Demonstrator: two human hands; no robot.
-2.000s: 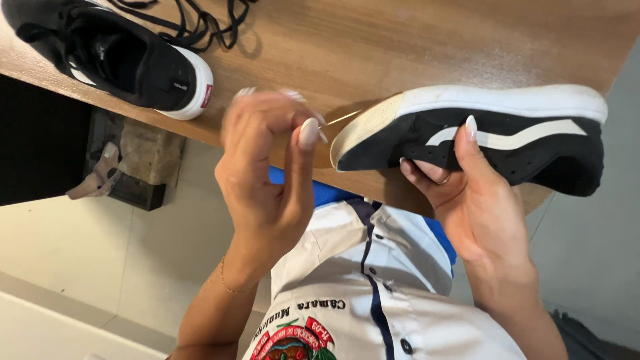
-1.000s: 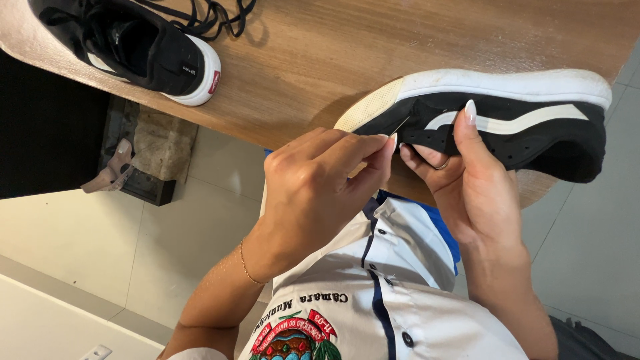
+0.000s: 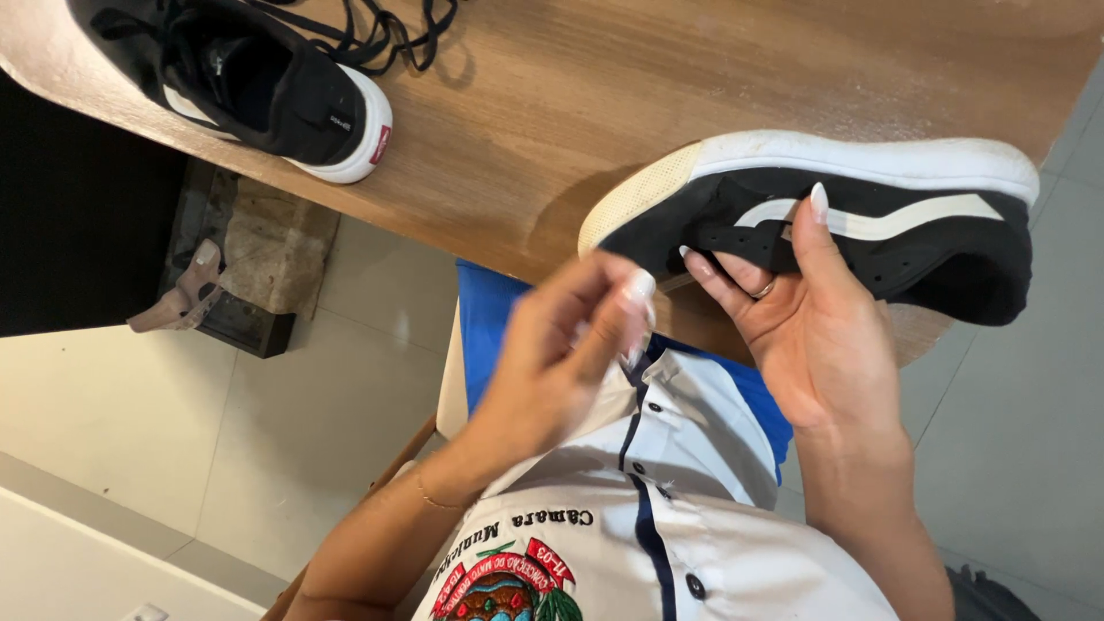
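My right hand [image 3: 819, 328] holds a black low-top sneaker [image 3: 931, 259] with a white side stripe, its thumb on the side and its fingers in the lace opening. The sneaker is tilted on its side, its white sole away from me, toe to the left; no lace shows in its eyelets. Left of the toe, my left hand [image 3: 569, 345] is blurred, with thumb and fingers pinched together. A faint thin line near its fingertips looks like a needle-like tool, but the blur hides most of it. A matching black sneaker [image 3: 250, 86] lies at the table's upper left.
Black laces [image 3: 388, 34] lie loose beside the far sneaker on the wooden table [image 3: 517, 129], whose near edge runs diagonally. Below the table at left, a light sandal [image 3: 185, 293] sits against a dark box [image 3: 259, 323] with a stained cloth-like piece [image 3: 272, 246] on it.
My left hand has drawn back from the sneaker's upper, where it held a thin needle-like tool one second ago. My right hand keeps its hold on the sneaker.
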